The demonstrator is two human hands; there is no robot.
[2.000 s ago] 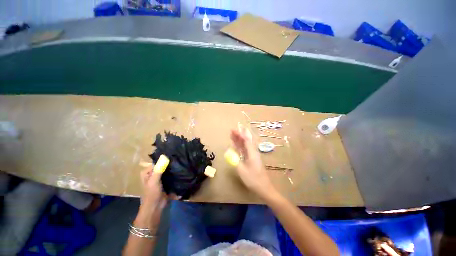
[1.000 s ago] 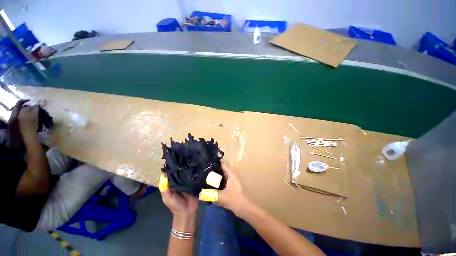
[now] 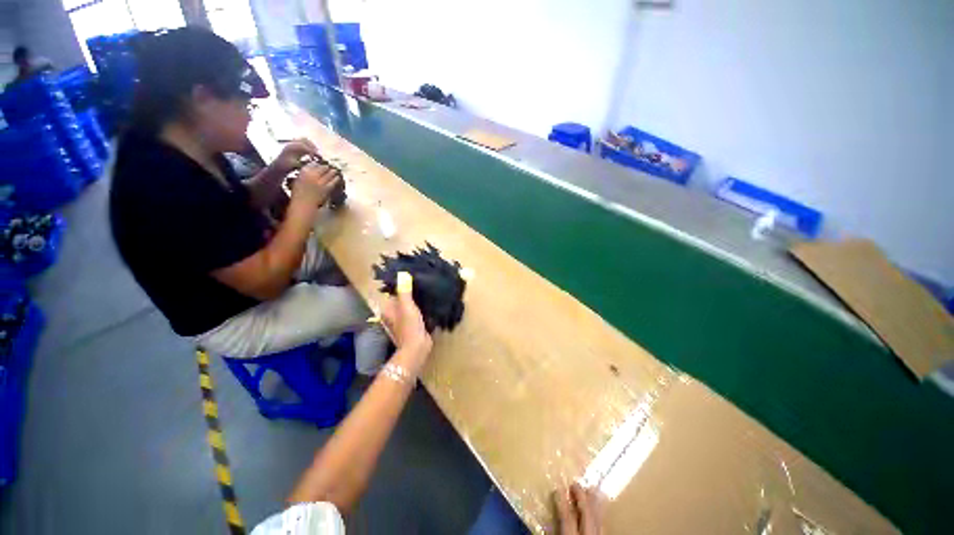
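Note:
A black spiky piece (image 3: 427,287) is held in my left hand (image 3: 406,320) over the near edge of the cardboard-covered bench (image 3: 502,366). A yellow finger cot shows on my left thumb against the black tufts, and another yellow bit shows at the piece's right side. My right hand (image 3: 577,510) is at the bottom edge of the picture, partly cut off, with fingers on the bench edge. No object shows in it.
A seated person (image 3: 199,188) in black works on a dark piece at the left. A blue stool (image 3: 298,381) is under them. The green conveyor belt (image 3: 544,235) runs beyond the bench. A cardboard sheet (image 3: 884,298) and blue trays (image 3: 769,206) are on the back ledge.
The view has swung left, bringing the seated person into full view. My right hand has let go of the black piece, and my left hand has carried it left toward that person.

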